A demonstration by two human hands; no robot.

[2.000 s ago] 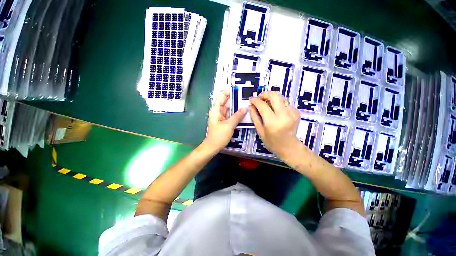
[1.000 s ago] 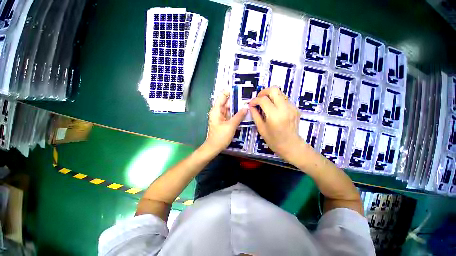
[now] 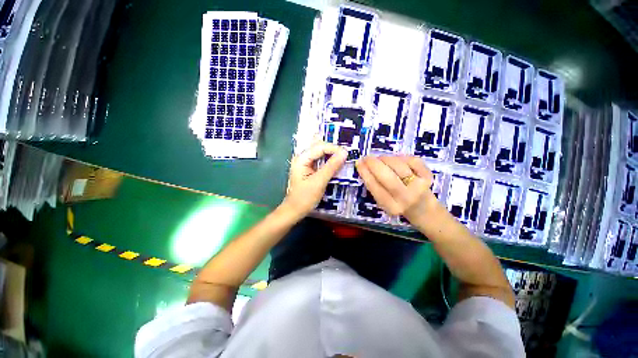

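Note:
A flat module (image 3: 345, 134) with a dark patterned face and blue side edges lies over the left part of the blister tray (image 3: 399, 43), just beyond my hands. A small dark adhesive piece (image 3: 353, 154) shows between my fingertips. My left hand (image 3: 311, 179) pinches at its left side and seems to hold it. My right hand (image 3: 397, 183), with a ring on one finger, has its fingertips bunched close to the piece's right side. Whether the right fingers grip anything is too small to tell. Other modules sit in the tray's pockets.
Sticker sheets (image 3: 233, 80) with dense dark grids lie overlapping on the green bench (image 3: 157, 91), left of the tray. Stacked trays stand at the far left (image 3: 59, 77) and at the right (image 3: 587, 182). A cardboard box (image 3: 94, 183) is on the floor at lower left.
My left fingers have left the module's left edge and come together beside the small dark piece, now visible. My right hand has moved slightly right and nearer to me. The view has shifted slightly.

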